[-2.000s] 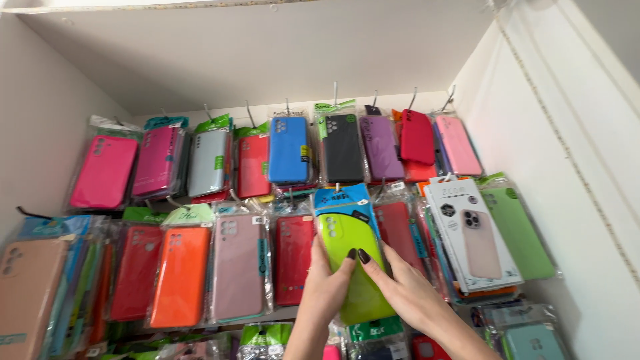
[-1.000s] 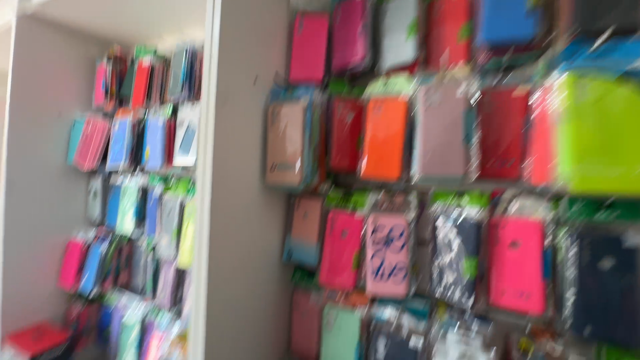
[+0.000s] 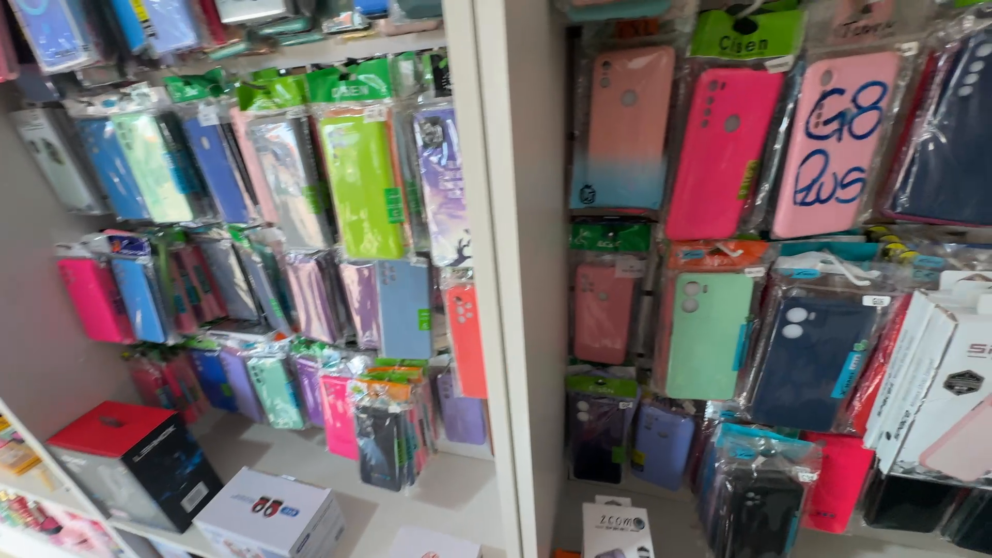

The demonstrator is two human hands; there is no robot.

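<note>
Neither my left hand nor my right hand is in view. Packaged phone cases hang in rows on hooks in two white shelf bays. In the left bay hang a lime green phone case, a blue-grey phone case and a black phone case. On the right are a bright pink phone case, a pink phone case with blue handwriting, a mint green phone case and a navy phone case.
A white upright partition separates the bays. On the left bay's bottom shelf stand a black box with a red top and a white box. A white box stands low in the right bay, and white boxed cases hang at the right edge.
The view has swung left and down to the lower rows and the neighbouring bay. Both hands, earlier on a lime green packaged case, are out of view.
</note>
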